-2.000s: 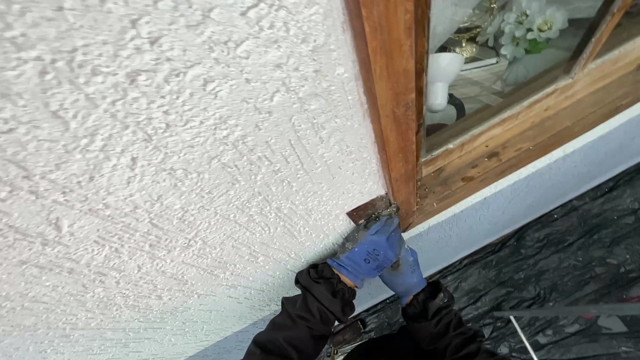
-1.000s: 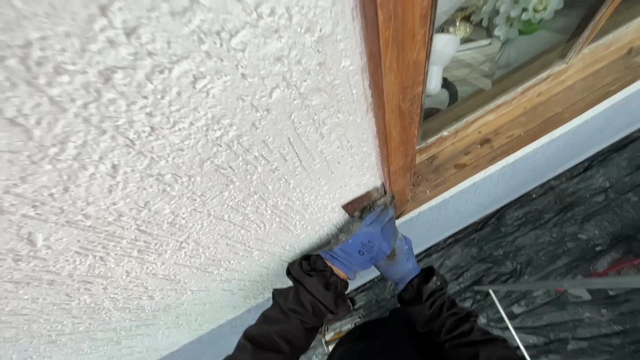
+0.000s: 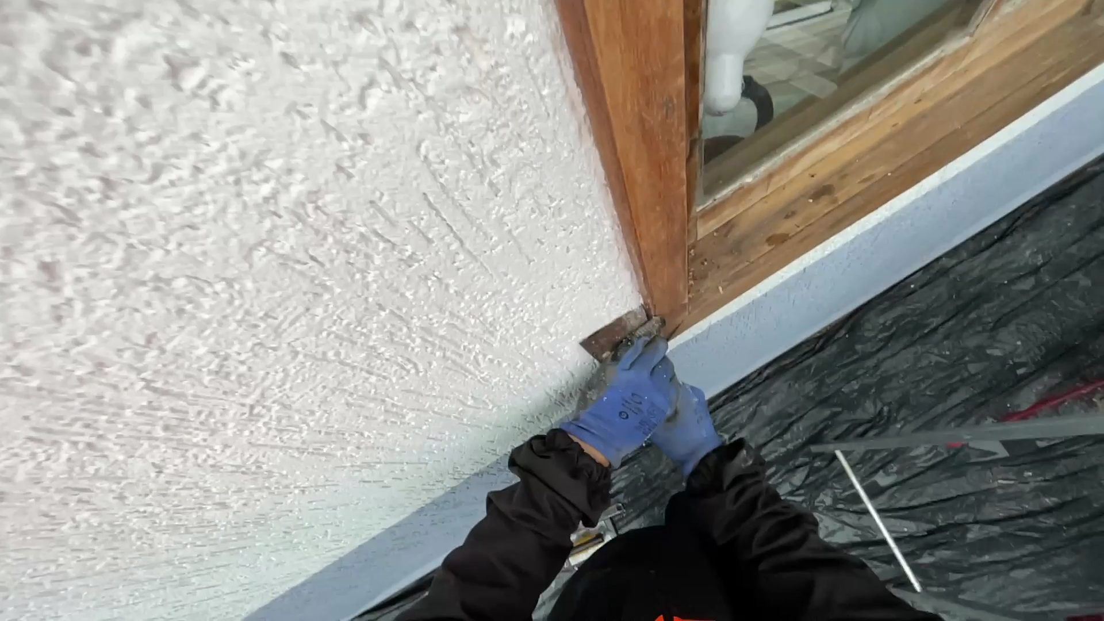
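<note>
My left hand [image 3: 628,401], in a blue work glove, lies low by the textured white wall [image 3: 345,259], its fingers at a flat, brown-stained scraper-like blade [image 3: 614,335]. The blade rests against the wall beside the lower end of the upright wooden window frame [image 3: 651,172]. Just to the right and partly behind, my right hand [image 3: 688,427], also gloved in blue, is pressed close to the left one. The tool's handle is hidden by the gloves, so which hand grips it cannot be told. Black sleeves cover both forearms.
A wooden sill [image 3: 802,216] and a painted blue-grey ledge [image 3: 828,285] run up to the right below the window pane. Black plastic sheeting [image 3: 975,345] lies beyond the ledge, with a thin white rod [image 3: 878,522] over it. White objects show behind the glass.
The hands and blade remain together at the frame's lower corner, with only slight shifts. The view has moved a little.
</note>
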